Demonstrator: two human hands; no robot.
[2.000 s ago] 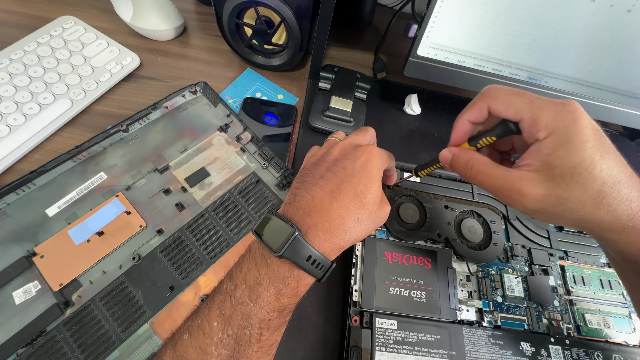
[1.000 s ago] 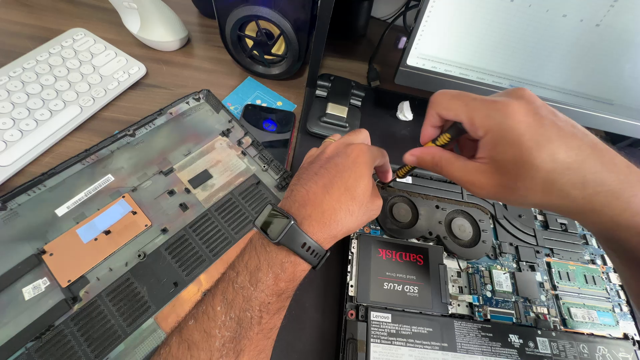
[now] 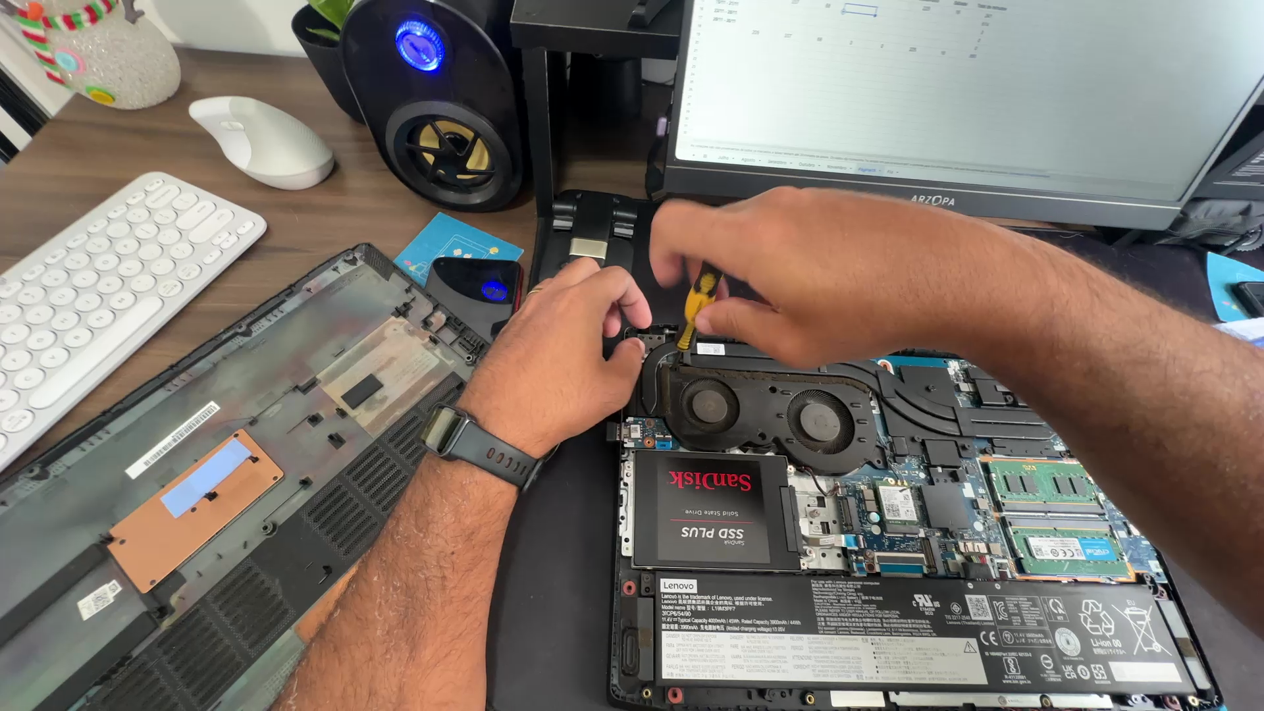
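Note:
My right hand (image 3: pixel 800 272) grips a yellow and black screwdriver (image 3: pixel 699 306), its lower end at the top left corner of an opened Lenovo laptop (image 3: pixel 624 592). Beside that corner is my left hand (image 3: pixel 568 360), fingers curled with the fingertips near the laptop's edge; whether it holds anything cannot be made out. Below the screwdriver lie two cooling fans (image 3: pixel 760 410), then a SanDisk solid state drive (image 3: pixel 706 513) and the battery (image 3: pixel 918 632). Two memory modules (image 3: pixel 1057 513) sit at the right. The laptop's bottom cover (image 3: pixel 296 464) lies inside up at the left.
A white keyboard (image 3: pixel 109 296) and white mouse (image 3: pixel 262 143) are at the left. A black speaker (image 3: pixel 444 109) stands behind a phone (image 3: pixel 479 286) on a blue card (image 3: pixel 459 242). Behind the laptop are a black folding stand (image 3: pixel 592 222) and a monitor (image 3: pixel 928 89).
My right hand has come round so the screwdriver stands more upright at the laptop's top left corner. My left hand stays beside that corner.

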